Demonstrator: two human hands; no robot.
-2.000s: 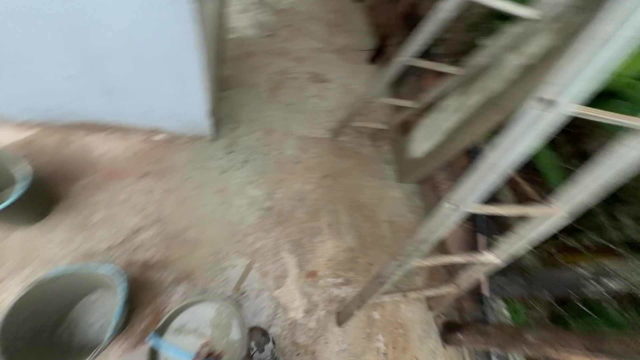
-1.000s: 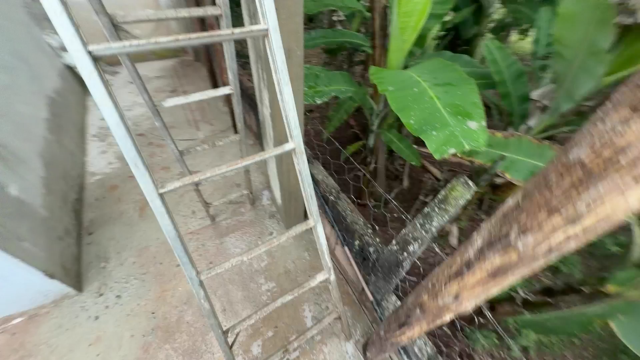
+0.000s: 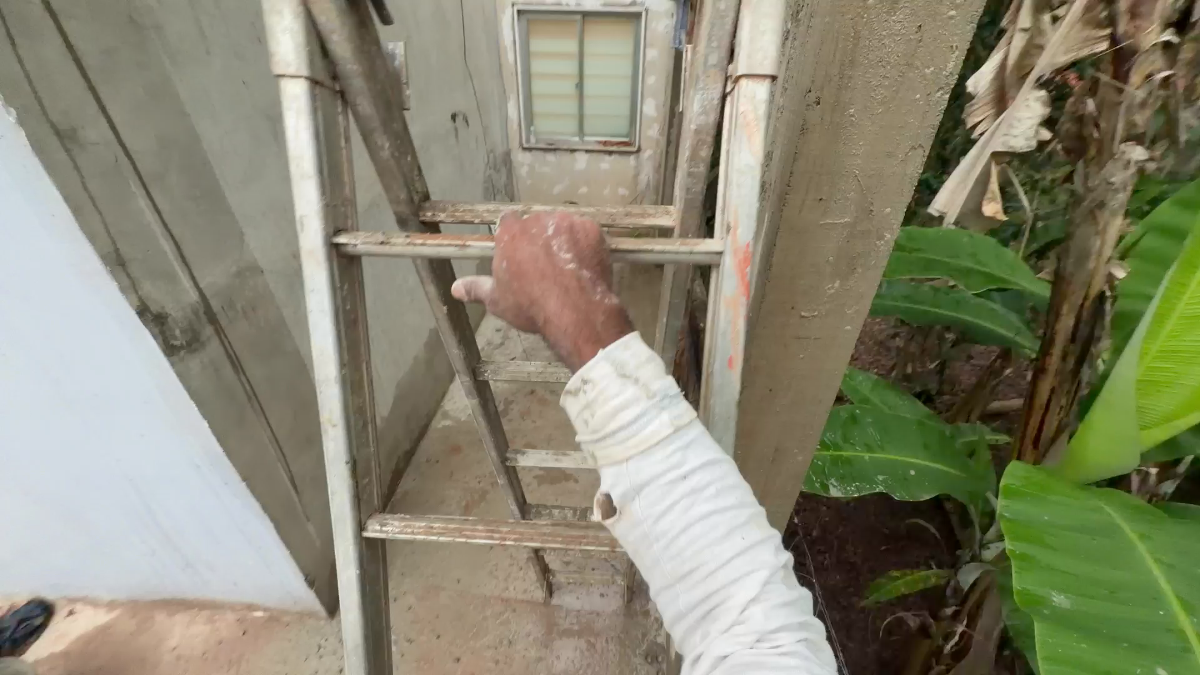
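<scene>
My right hand [image 3: 555, 272], in a white sleeve with a small hole and with pale dust or splashes on the skin, grips an upper rung [image 3: 412, 246] of a metal stepladder [image 3: 326, 375]. The fingers curl over the rung; the thumb sticks out to the left. Below it is another front rung [image 3: 487, 532], partly hidden by the sleeve. Behind stands the ladder's rear frame [image 3: 459, 328], with rungs of its own. The ladder's rails are stained and splashed. My left hand is not in the view.
A concrete post [image 3: 834, 187] rises close beside the ladder's right rail. Grey rendered wall [image 3: 225, 216] and a pale panel-like surface [image 3: 122, 403] lie left. A window [image 3: 580, 80] is beyond. Broad-leaved plants [image 3: 1106, 562] grow at right. A black object [image 3: 23, 626] lies lower left.
My right hand has come into view and taken hold of the ladder's rung. The view has swung up, from buckets on the floor to the ladder's upper part.
</scene>
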